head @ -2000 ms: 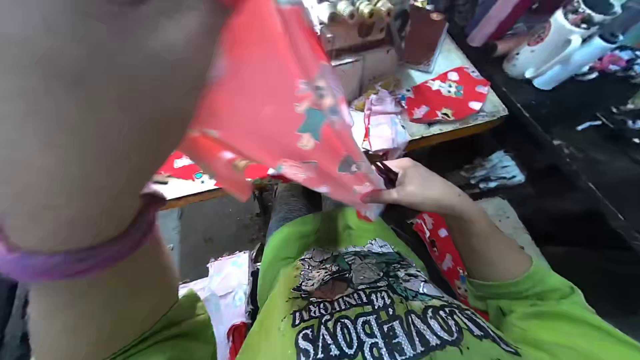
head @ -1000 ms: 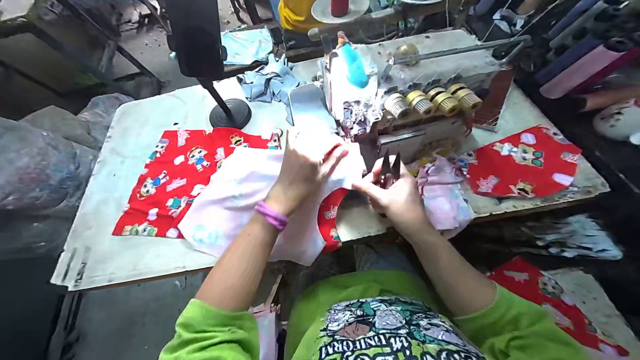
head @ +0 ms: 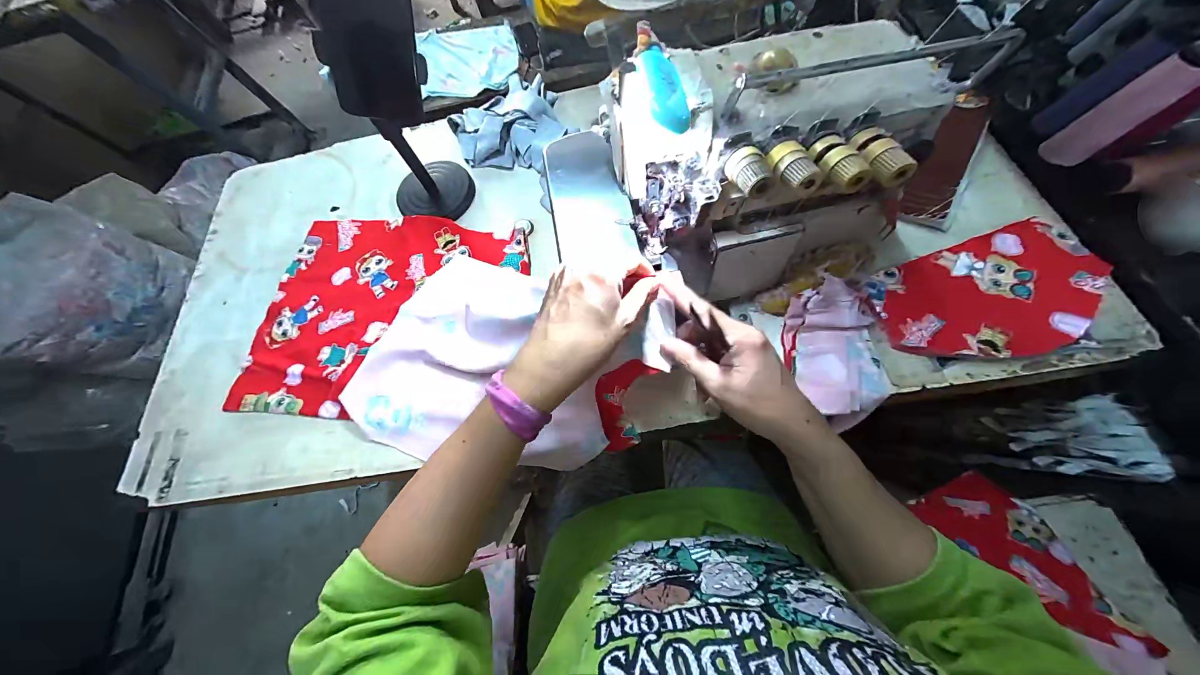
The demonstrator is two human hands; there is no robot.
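Note:
My left hand (head: 586, 314), with a purple band at the wrist, pinches the edge of a pale pink and red printed fabric piece (head: 469, 347) just in front of the overlock sewing machine (head: 670, 192). My right hand (head: 736, 361) meets it there, fingers on the same fabric edge, with a dark tool, seemingly thread snips (head: 701, 333), tucked in the palm. The pink side of the fabric faces up and its red side shows at a curved edge by my lap. Beneath its left part lies a red printed fabric piece (head: 314, 319), flat on the table.
A black stand (head: 436, 190) rises behind the red fabric, with grey cloth (head: 511, 122) beside it. Right of the machine lie folded pink pieces (head: 830, 352) and another red printed piece (head: 998, 291). The white table's front edge (head: 281, 492) runs before my lap.
The fabric, held up in front of the view two seconds ago, now lies on the table with its edge at the machine. Both hands have come together there. The view has swung left since the earliest frame.

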